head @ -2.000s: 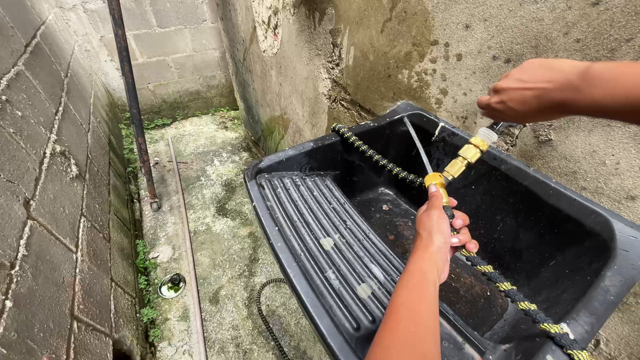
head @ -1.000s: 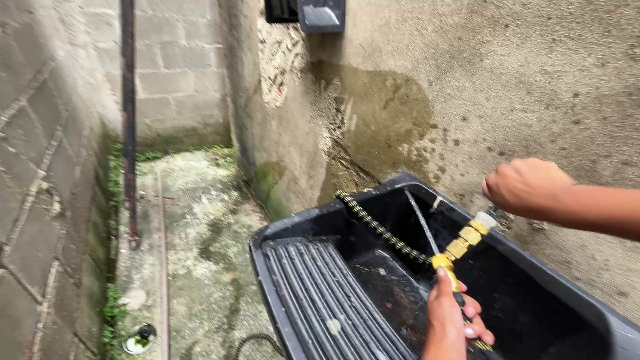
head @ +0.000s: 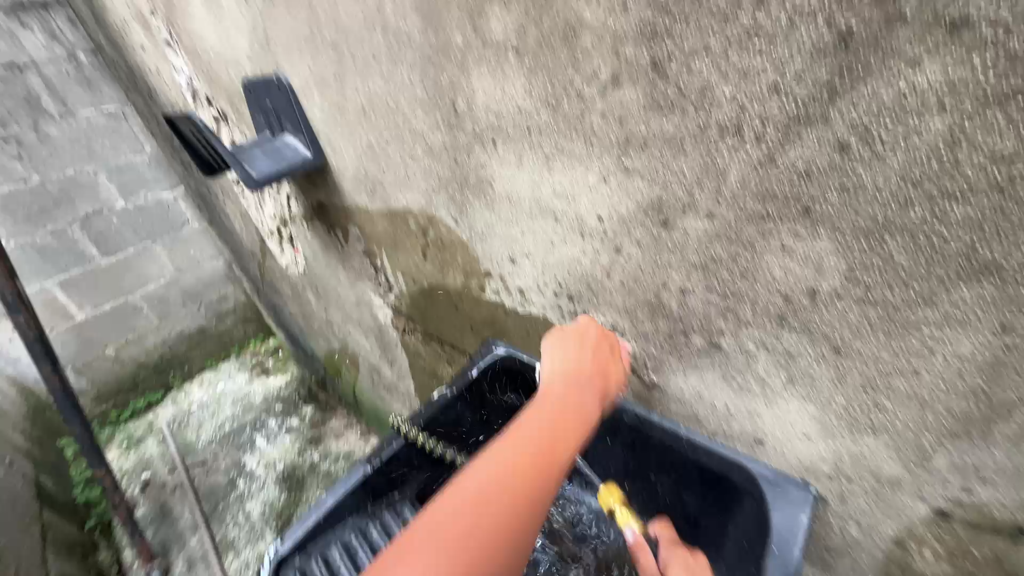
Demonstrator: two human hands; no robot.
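My left hand (head: 584, 360), with its arm crossing from the lower left, is curled near the wall above the back rim of a black plastic washbasin (head: 688, 436). What its fingers hold is hidden. At the bottom right, my right hand (head: 668, 548) grips a yellow nozzle-like fitting (head: 616, 504), partly cut off by the frame. A thin grey shaft or stream runs up-left from the fitting. Water (head: 572, 520) churns in the basin, and droplets show above it. A black and yellow braided hose (head: 428, 440) lies over the basin's left rim.
A black plastic holder (head: 276, 156) is fixed to the stained concrete wall (head: 640, 200). At the left are a grey block wall (head: 112, 240), a leaning dark metal pole (head: 60, 384) and a thin rod (head: 192, 496) on the mossy concrete floor (head: 272, 480).
The hands have traded places: my left hand has left the yellow fitting for the wall side, and my right hand now grips the fitting. Splashing water now shows. The view has swung up and right.
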